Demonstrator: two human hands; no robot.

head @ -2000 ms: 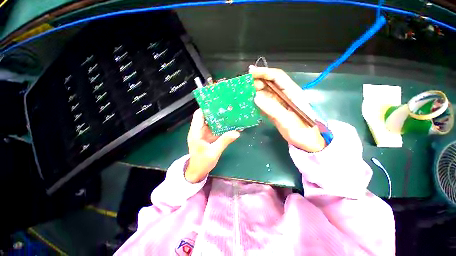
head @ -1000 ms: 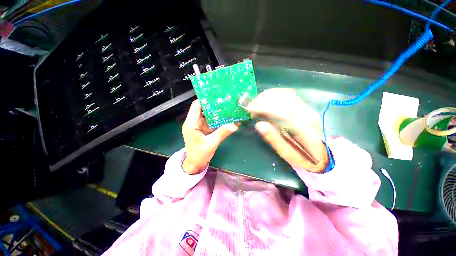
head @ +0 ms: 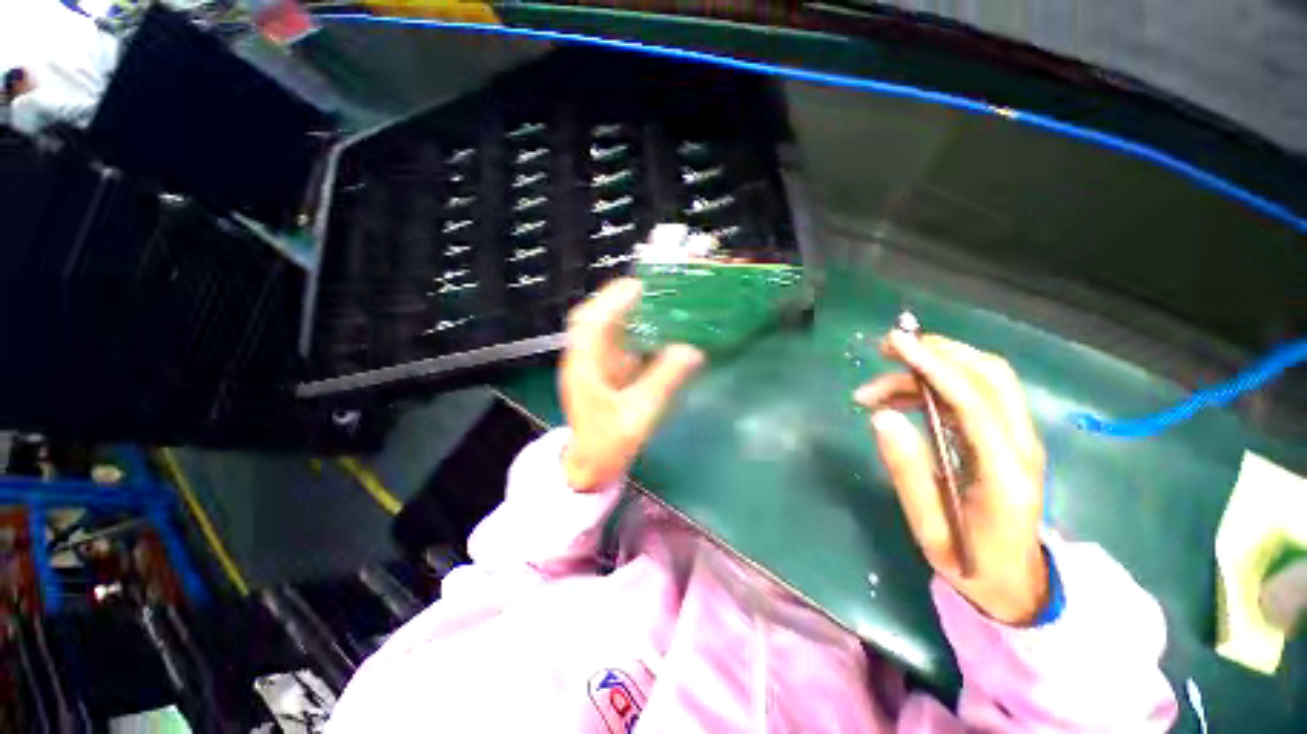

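Note:
A green circuit board (head: 717, 301) is tilted and blurred at my left hand (head: 614, 384), in front of the black slotted tray (head: 552, 351). My left hand has its thumb and fingers around the board's left and lower side. White and metal connectors show along its far edge. My right hand (head: 975, 459) is apart from the board, over the mat to the right. It holds a slim dark tool (head: 943, 456) that lies along the palm. A small pale thing shows at the fingertips; I cannot tell what it is.
The green mat (head: 774, 502) bears white specks. A blue coil cord (head: 1204, 409) runs off right. A pale sheet (head: 1258, 531) with tape lies at the right edge. A straight blue cable (head: 917, 95) crosses the back. A person's white sleeve (head: 58, 65) shows at the far top left.
The view has turned, so the tray stands nearer the middle. My right hand has come away from the board. The board has tilted flatter in my left hand.

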